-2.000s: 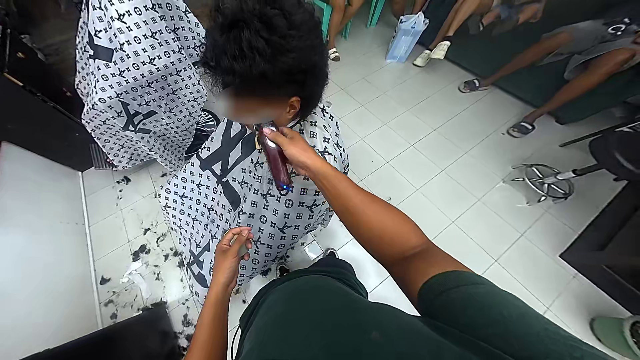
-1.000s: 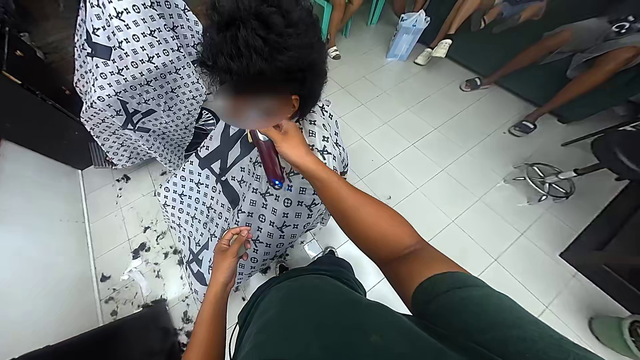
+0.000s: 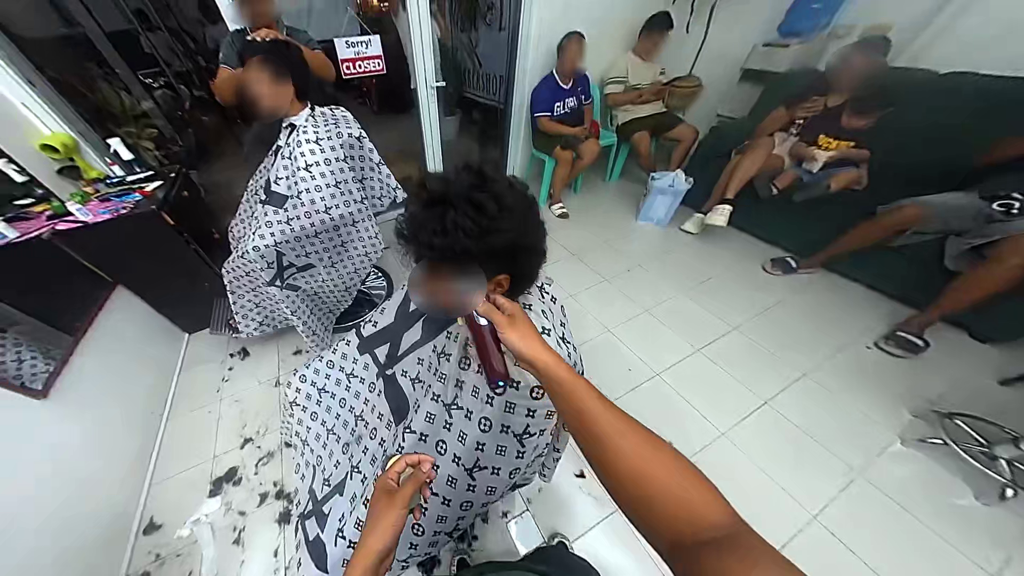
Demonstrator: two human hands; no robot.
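My right hand (image 3: 512,324) is closed around a dark red hair clipper (image 3: 488,352), its upper end beside the jaw of a seated person with curly dark hair (image 3: 476,224). A small blue light shows at the clipper's lower end. A white barber cape (image 3: 472,432) with a black pattern covers the person. My left hand (image 3: 402,484) is low in front of the cape, fingers curled; something small and yellowish shows at its edge, too little to identify.
At the left, another caped person (image 3: 312,192) sits before a standing person. A counter (image 3: 96,208) holds supplies. Cut hair (image 3: 228,480) lies on the tiles. People sit on green chairs and a dark sofa (image 3: 720,152). A wheeled chrome base (image 3: 984,448) stands at the right.
The view has tilted up, bringing the far seats and doorway into sight. The clipper has moved from a more slanted pose to a steeper one beside the jaw, still in my right hand.
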